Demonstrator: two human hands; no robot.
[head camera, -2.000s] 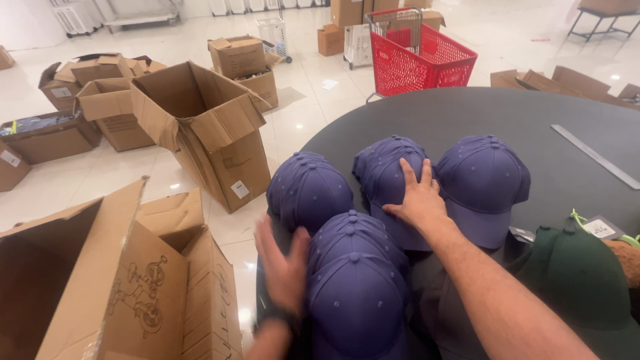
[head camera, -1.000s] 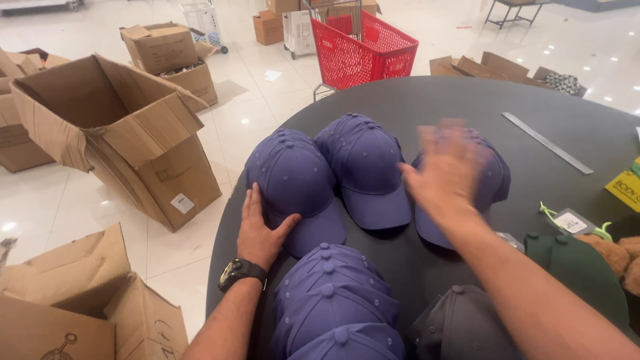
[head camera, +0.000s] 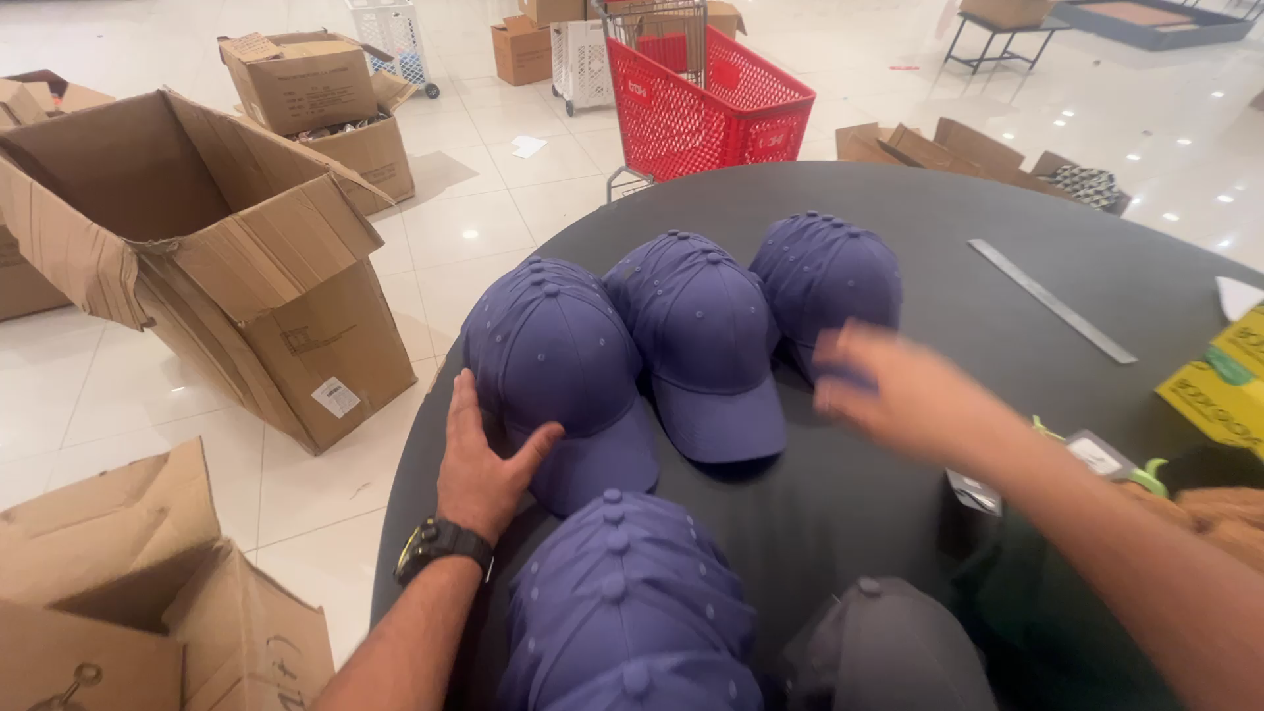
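Note:
Three nested stacks of purple-blue baseball caps stand in a row on the dark round table (head camera: 869, 197): a left stack (head camera: 563, 355), a middle stack (head camera: 706, 326) and a right stack (head camera: 834, 267). My left hand (head camera: 489, 474), with a black watch at the wrist, rests on the near left side of the left stack, thumb and fingers spread. Blurred by motion, my right hand (head camera: 879, 380) is at the brim of the right stack; whether it touches is unclear. A longer stack of the same caps (head camera: 617, 602) lies nearer me, beside a grey cap (head camera: 889, 652).
A metal ruler (head camera: 1052, 301) lies on the table's right, near a yellow package (head camera: 1224, 380) and tagged brown plush goods (head camera: 1215, 509). A red shopping cart (head camera: 711, 109) stands beyond the far edge. Open cardboard boxes (head camera: 316, 346) stand on the floor at left.
Since two seconds ago, my right hand has left the middle stack for the right one. My left hand has come onto the left stack. The three stacks now form a slanting row.

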